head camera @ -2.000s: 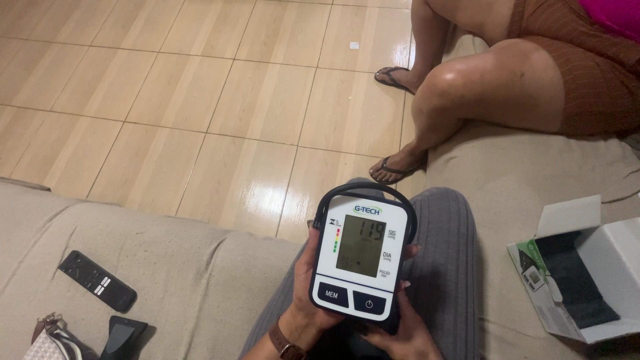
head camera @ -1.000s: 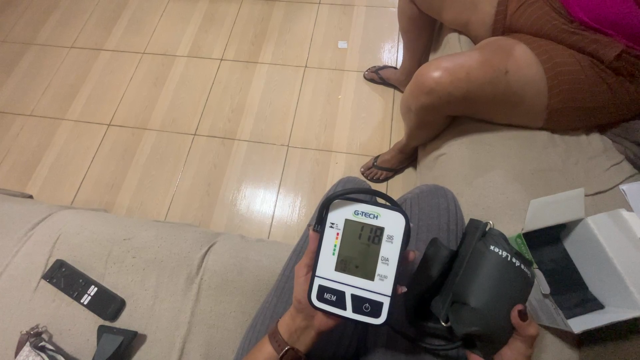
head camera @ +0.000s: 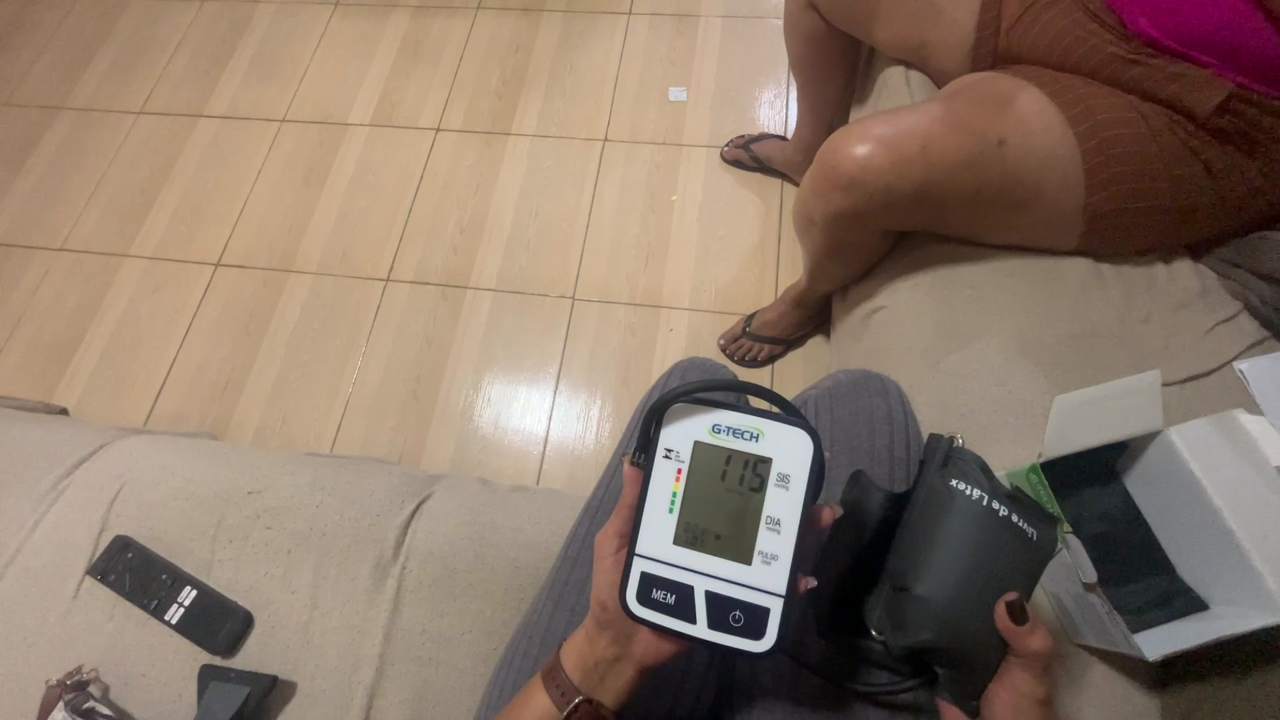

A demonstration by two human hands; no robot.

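My left hand is wrapped around a white and black G-Tech blood pressure monitor, its fingertips showing at the right edge. The screen is lit with digits, and a black air tube loops over the top of the monitor. To the right, my right hand grips the lower end of a dark cuff that bears white writing. The cuff is curled, over my right thigh and the seat. Part of the tube near the cuff's lower end is hidden.
An open white box lies at the right. On the beige seat cover at the left are a remote control and a black object. Another person's leg and flip-flops are at the upper right, beside the tiled floor.
My right hand has come away from the monitor and holds the cuff out to the right. The number on the screen has dropped slightly. My left hand still holds the monitor.
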